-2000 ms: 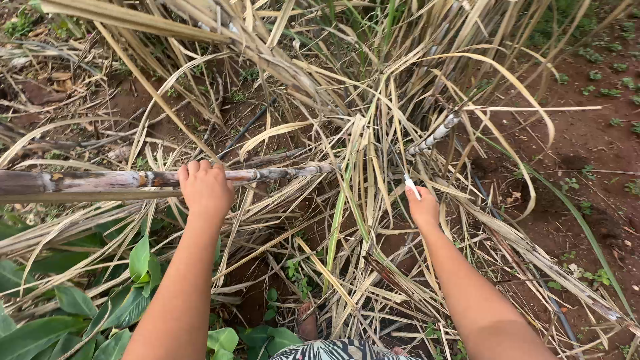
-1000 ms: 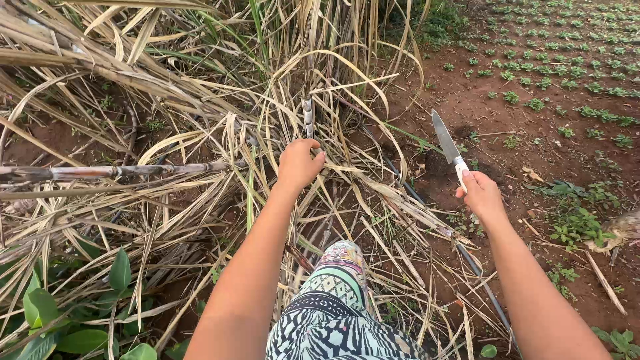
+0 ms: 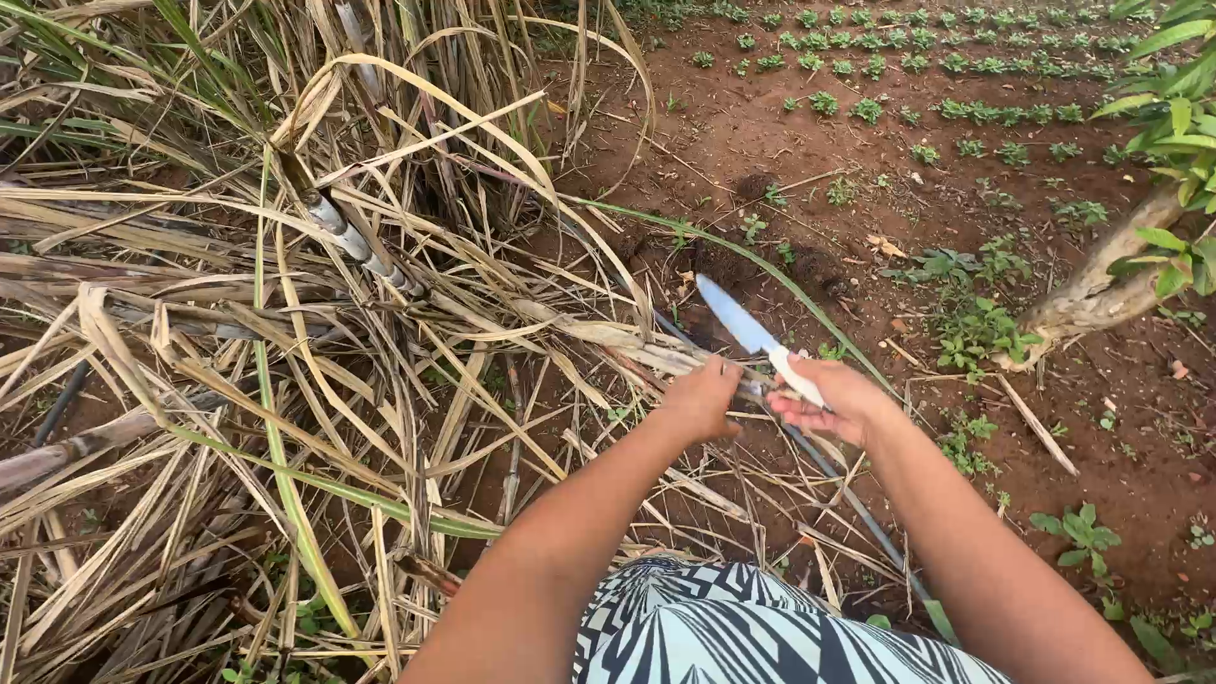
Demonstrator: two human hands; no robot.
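Observation:
My right hand (image 3: 828, 397) grips the white handle of a kitchen knife (image 3: 744, 321), its blade pointing up and to the left. Just left of it, my left hand (image 3: 701, 399) is at the end of a sugarcane stalk wrapped in dry leaves (image 3: 608, 334); whether its fingers close round the stalk cannot be made out. A pale jointed cane stalk (image 3: 356, 242) stands at an angle among dry leaves, left of both hands. Another thick cane stalk (image 3: 71, 454) lies at the left edge, partly under leaves.
A dark hose (image 3: 869, 522) runs over the soil below my hands. Dry cane leaves (image 3: 171, 532) cover the ground at left. At right are a bare tree trunk (image 3: 1092, 285) and small weeds (image 3: 983, 332). Rows of seedlings (image 3: 864, 109) grow farther back.
The view has swung right. My left hand, on a lying cane stalk two seconds ago and by a standing stalk one second ago, is now beside my right hand, which still holds the knife.

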